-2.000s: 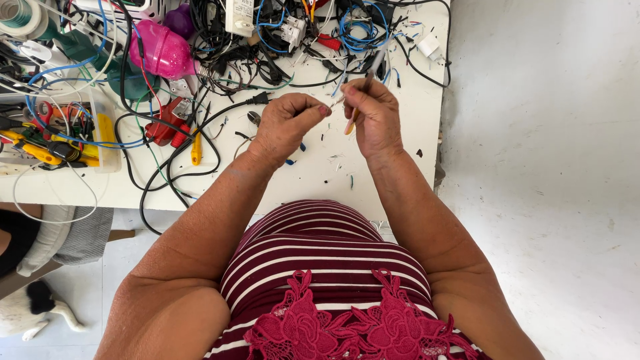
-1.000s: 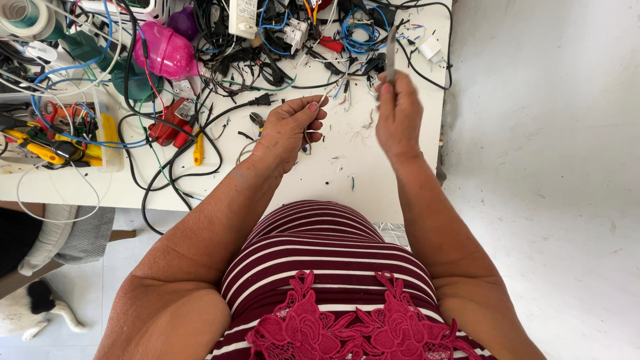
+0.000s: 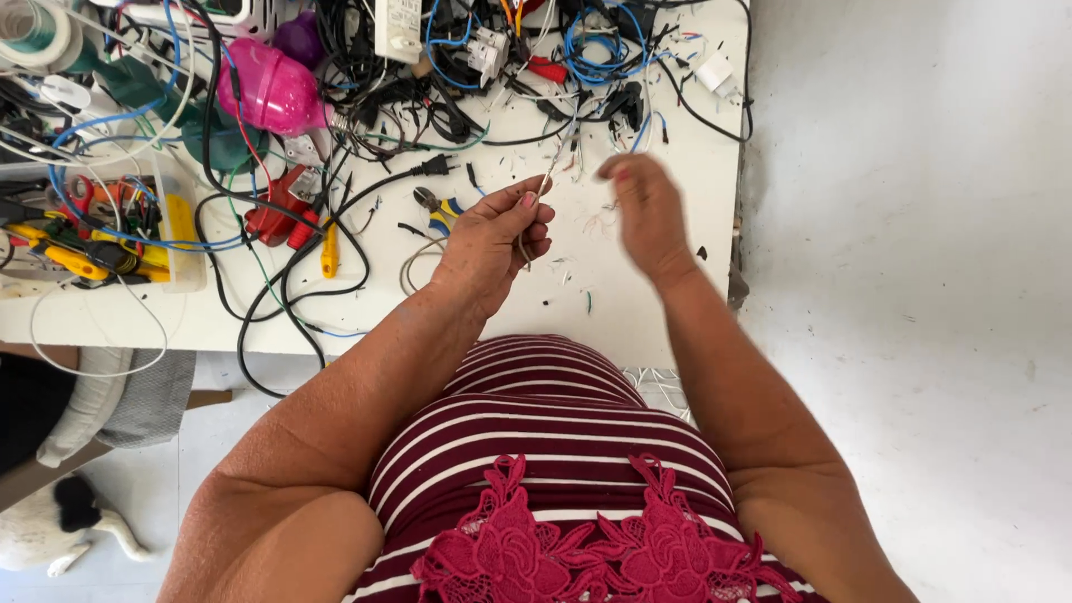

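Observation:
My left hand (image 3: 498,239) pinches a thin pale cable (image 3: 544,177) between thumb and index finger. The cable's upper end splits into thin strands, and a length hangs below the fingers. To the right, my right hand (image 3: 643,213) is blurred, its fingers bent near the thumb; whether it holds anything cannot be told. Diagonal cutting pliers (image 3: 440,211) with blue and yellow handles lie beside my left hand, partly hidden by it. A black power plug (image 3: 434,166) lies above them on the white table (image 3: 402,322).
Tangled cables and a coil of blue wire (image 3: 593,59) cover the back of the table. A pink bulb (image 3: 272,88), a plastic tool box (image 3: 186,243), a red tool (image 3: 280,209) and a yellow-handled tool (image 3: 330,251) are on the left. A dog (image 3: 71,523) lies on the floor.
My right hand held a knife-like tool at the cable, then raised it away to the upper right. Now that hand is lower, and the tool is not visible in it. My left hand still holds the cable.

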